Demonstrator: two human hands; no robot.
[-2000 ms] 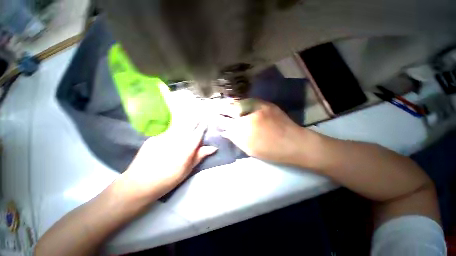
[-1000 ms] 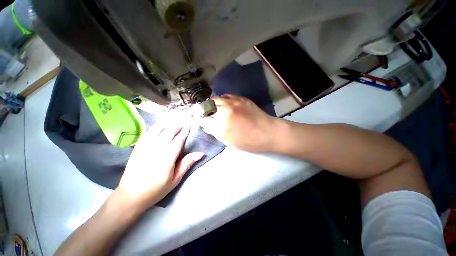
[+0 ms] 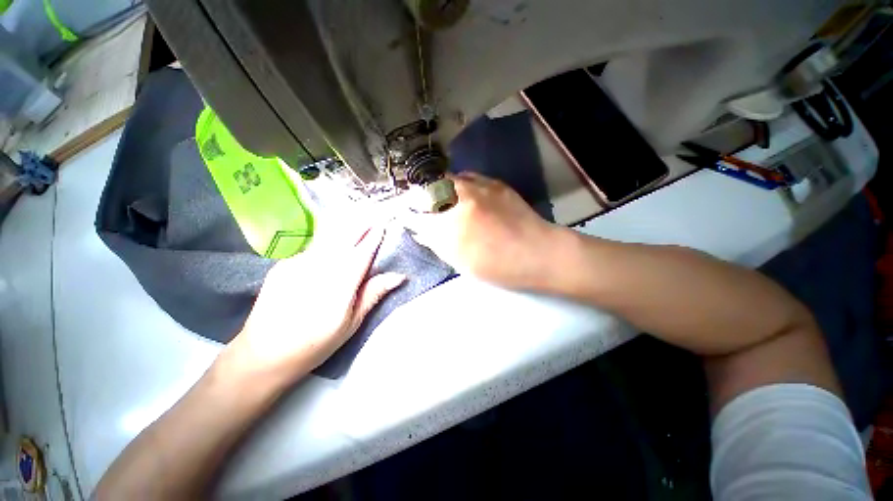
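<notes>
The dark grey garment panel (image 3: 186,279) lies on the white table under the sewing machine head (image 3: 294,59), bunched up on the left. My left hand (image 3: 308,294) rests flat on the panel in front of the needle area, thumb apart from the fingers. My right hand (image 3: 494,230) is at the cloth just right of the presser foot, fingers bent; its fingertips are lost in glare, so its hold cannot be told. The tension assembly (image 3: 428,171) sits above my right fingers. The needle spot is washed out by the lamp.
A lime green tag (image 3: 255,186) hangs left of the needle. A smartphone (image 3: 597,137) lies on the machine bed. Blue-red snips (image 3: 739,168) and black loop handles (image 3: 827,108) are at the right. An embroidered badge (image 3: 30,465) lies at the lower left. The table's front edge runs below my arms.
The view was blurred two seconds ago and is now sharper. Since one second ago the machine head and tag appear shifted right in the picture. Both hands stay at the cloth near the needle.
</notes>
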